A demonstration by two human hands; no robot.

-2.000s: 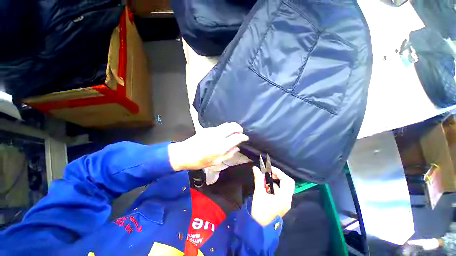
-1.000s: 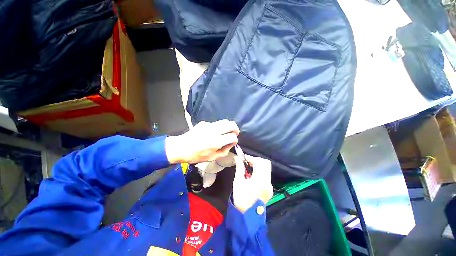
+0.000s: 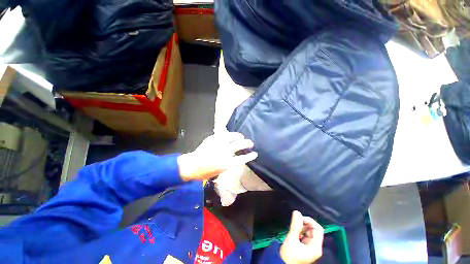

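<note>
A navy padded bag panel (image 3: 309, 149) with stitched slip pockets lies over the white table's near edge and hangs down towards the lap. My left hand (image 3: 219, 154) is at the panel's lower left edge, fingers slightly bent; whether it pinches the edge is unclear. A whitish soft piece (image 3: 230, 184) shows just under it. My right hand (image 3: 303, 238) is off the panel, low in front of the green crate, with its fingers curled. The snips cannot be made out in it.
A cardboard carton (image 3: 129, 116) with red tape, heaped with dark bags, stands at the left. More dark bags (image 3: 247, 46) lie at the table's far side. The white table (image 3: 422, 149) has dark parts at its right end. A green crate (image 3: 337, 242) is below the panel.
My right hand has moved down and to the right, away from my left hand and the panel edge. The snips seen in it before no longer show. The view has shifted.
</note>
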